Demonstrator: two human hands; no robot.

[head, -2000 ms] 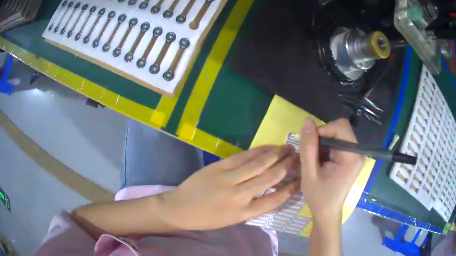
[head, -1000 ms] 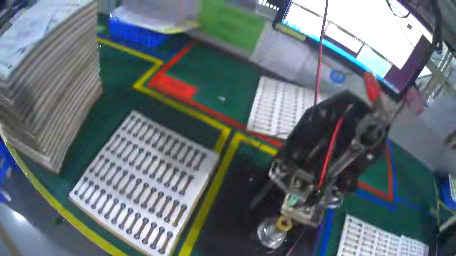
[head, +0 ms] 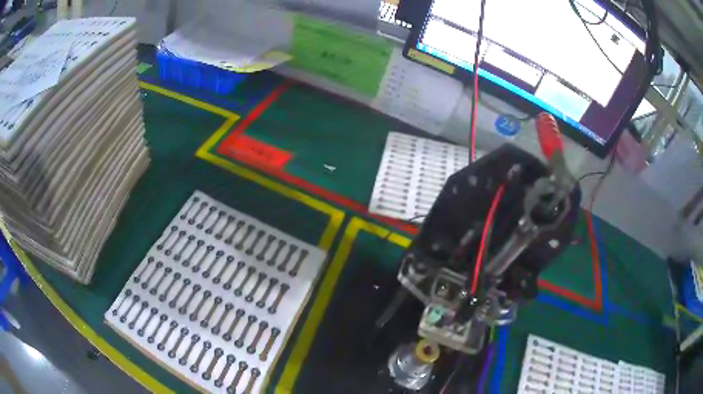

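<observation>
No hand is in the picture. The black test fixture (head: 493,223) stands on the right of centre, with its red clamp handle (head: 549,137) pointing up. Its clear plate (head: 451,327) is above and beside the silver nest with the brass-coloured ring (head: 412,365). A white foam tray (head: 216,288) lies flat to the left of the fixture, with rows of dumbbell-shaped parts (head: 262,308) in it. The lower edge of the picture cuts off the tray's near corner.
A tall tray stack (head: 85,154) stands at the left. Other foam trays lie behind the fixture (head: 401,173) and at the lower right (head: 570,373). A blue basket (head: 196,73) holds papers at the back. A monitor (head: 539,61) and green label (head: 339,55) are behind.
Both hands, the pen and the yellow sheet seen two seconds ago are out of view. The camera view has swung up towards the monitor, then shifted slightly since one second ago.
</observation>
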